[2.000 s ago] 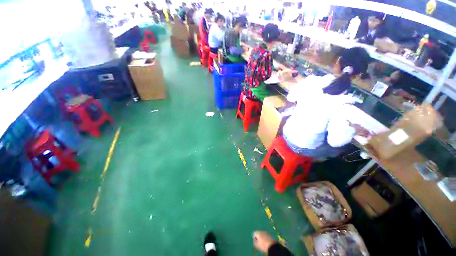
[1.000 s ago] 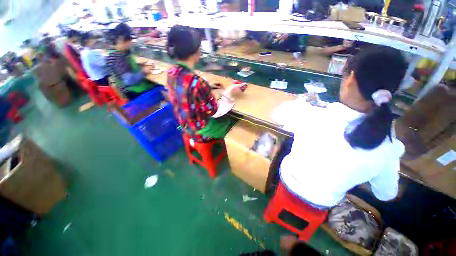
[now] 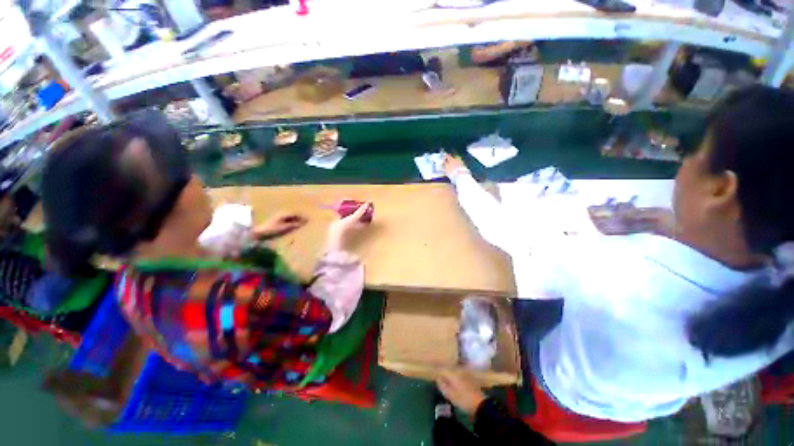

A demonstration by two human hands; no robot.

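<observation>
A low open brown carton (image 3: 422,335) stands at the bench edge between two seated people. A crumpled clear plastic bag (image 3: 478,331) lies in its right side. My right hand (image 3: 461,389), in a dark sleeve, is at the carton's near edge, low in the picture. It is blurred; whether its fingers grip the edge or only overlap it cannot be told. My left hand is not in view.
The person at left holds a red bottle (image 3: 355,210) over the tan bench (image 3: 418,235). The person at right reaches to a white plate (image 3: 431,165) on the green conveyor (image 3: 392,157). Another plate (image 3: 493,150) lies beside it. A blue crate (image 3: 178,401) is at lower left.
The view has turned right and come close to the bench. The carton is now directly ahead, with my right hand at its near edge. The person at right now reaches towards the conveyor.
</observation>
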